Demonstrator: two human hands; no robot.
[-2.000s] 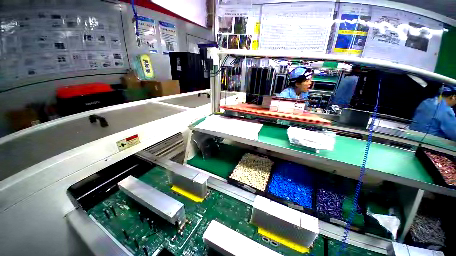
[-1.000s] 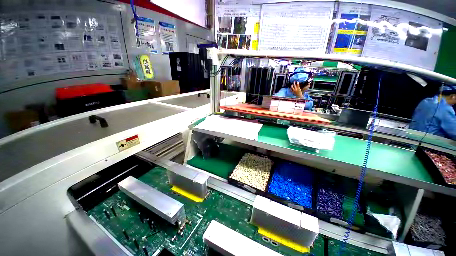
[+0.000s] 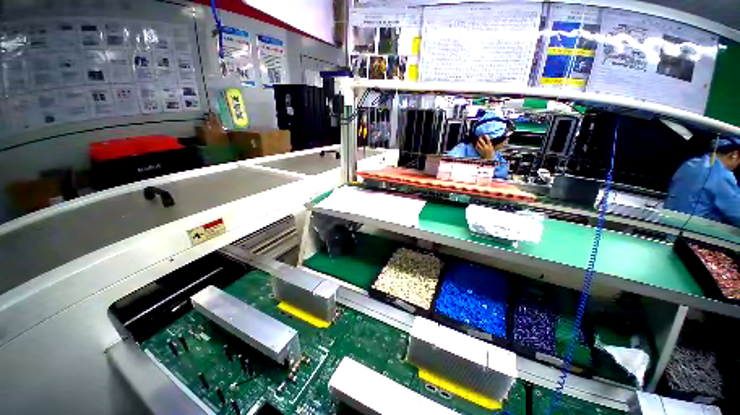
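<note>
A green circuit board (image 3: pixel 345 344) lies flat at the bottom of the view. A long silver heatsink (image 3: pixel 245 323) lies along its left part, and another long heatsink (image 3: pixel 381 389) is cut off by the bottom edge. A finned heatsink (image 3: pixel 304 293) and a larger finned heatsink (image 3: pixel 462 358) stand on the board, each with a yellow strip (image 3: pixel 459 389) at its base. Small dark upright components (image 3: pixel 204 379) stand at the board's left end. Neither my left hand nor my right hand is in view.
Black bins behind the board hold cream parts (image 3: pixel 408 277), blue parts (image 3: pixel 472 300) and dark purple parts (image 3: pixel 535 327). A coiled blue cord (image 3: pixel 593 251) hangs before the green shelf (image 3: pixel 617 251). White machine housing (image 3: pixel 89 271) stands left. Two people in blue (image 3: pixel 492 146) are beyond the shelves.
The person in the middle beyond the shelves has turned and lowered the head, with a hand now raised to it. The board and heatsinks have not visibly moved.
</note>
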